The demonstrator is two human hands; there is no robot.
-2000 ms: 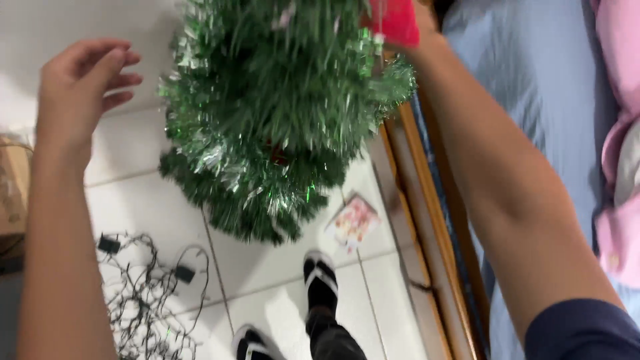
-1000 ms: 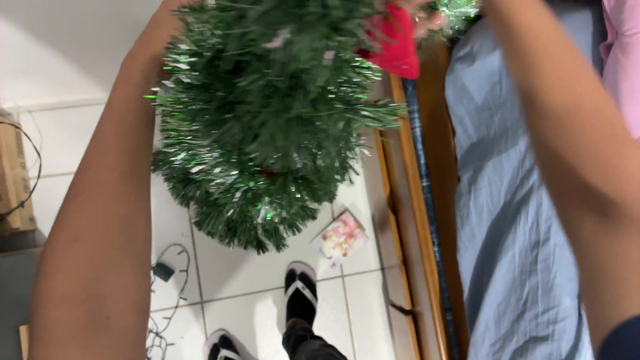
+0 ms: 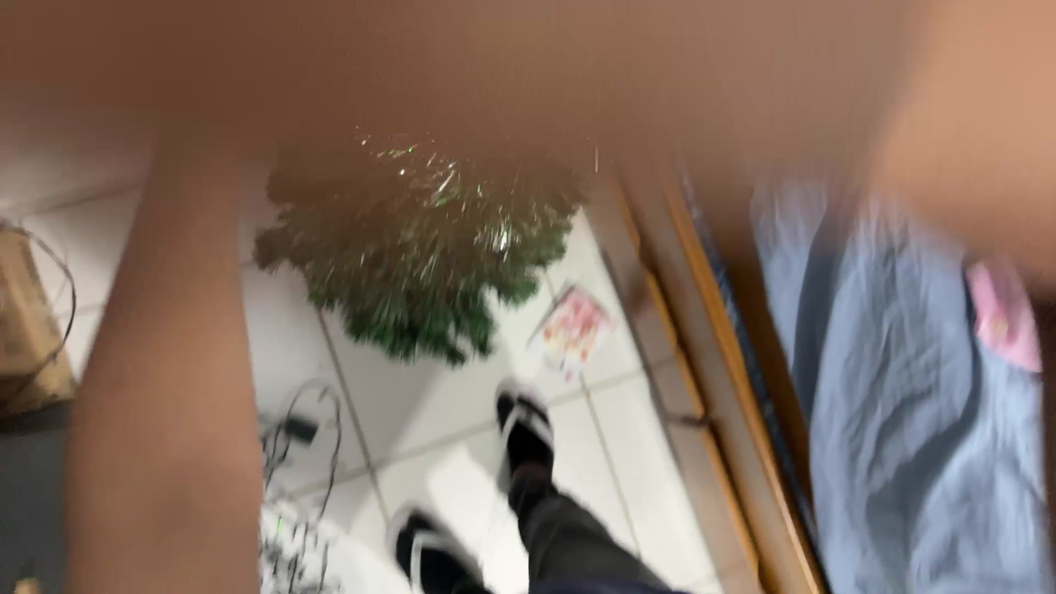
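Observation:
A green tinsel Christmas tree (image 3: 429, 264) stands in the middle, its upper part covered by a large brown blur very close to the camera. My left forearm (image 3: 165, 396) rises along the left side, and its hand cannot be made out in the blur. At the upper right a blurred, skin-coloured shape fills the corner, probably part of my right arm; no fingers show there. What either hand holds or touches is hidden.
A bed with a wooden frame (image 3: 726, 330) and blue sheet (image 3: 907, 396) runs along the right. On the tiled floor lie a printed packet (image 3: 573, 330) and a tangled string of lights (image 3: 301, 528). A cardboard box (image 3: 33, 322) is at the left edge.
The red piece near the treetop, seen at my right hand earlier, is now out of sight. A blurred skin-coloured shape has come across the top of the view.

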